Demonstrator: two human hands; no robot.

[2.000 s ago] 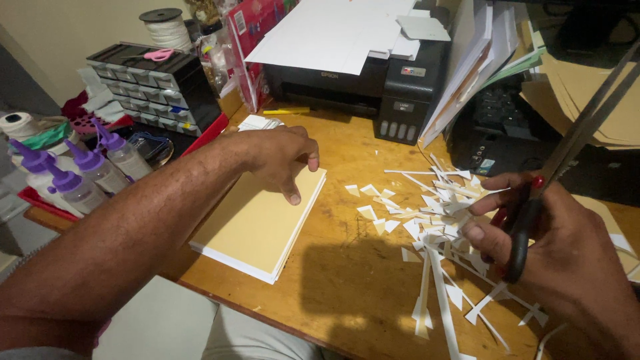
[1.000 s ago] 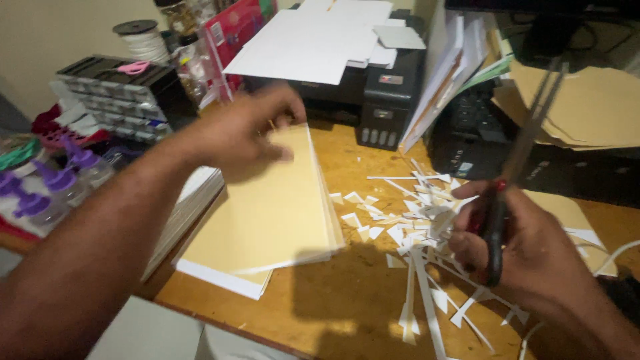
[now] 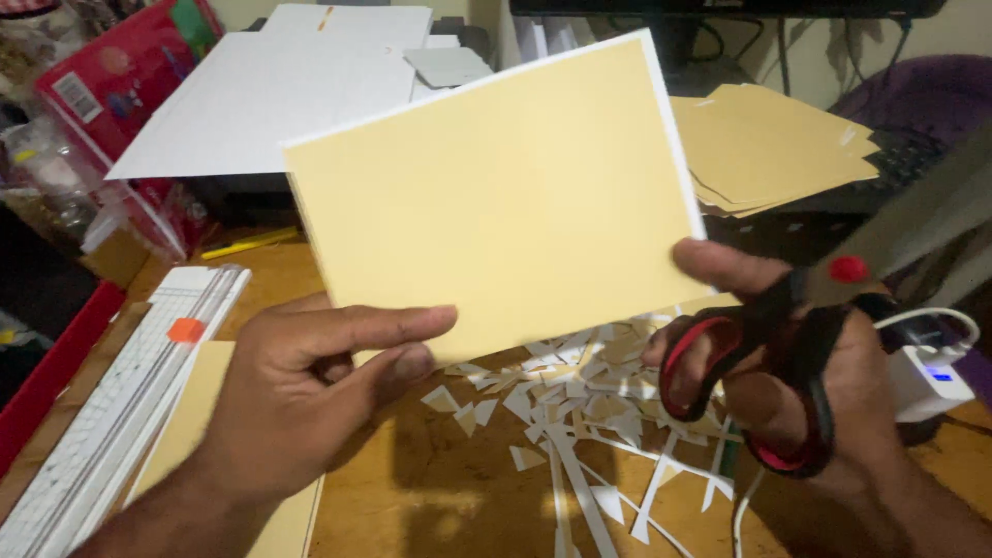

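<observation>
A cream sheet with white edges [image 3: 496, 209], perhaps several layers, is held up and tilted in front of me. My left hand [image 3: 318, 380] pinches its lower left edge between thumb and fingers. My right hand [image 3: 798, 372] grips scissors with black and red handles [image 3: 821, 349], their blades pointing up and right, while its thumb and fingers touch the sheet's right edge. Beneath lie white and cream paper offcuts [image 3: 558, 403] on the wooden table. More cream sheets [image 3: 287, 511] lie at lower left, partly hidden by my left forearm.
A white paper trimmer with an orange slider [image 3: 186, 330] lies at the left, beside a red-edged tray [image 3: 62, 372]. White sheets [image 3: 310, 101] cover a dark printer behind. Cream sheets [image 3: 775, 155] are stacked at back right. A white charger [image 3: 926, 380] with a cable sits at the right.
My left hand was over the cream stack; now it holds a cream sheet up, and my right hand touches it too. The scissors stay in my right hand. The view has shifted.
</observation>
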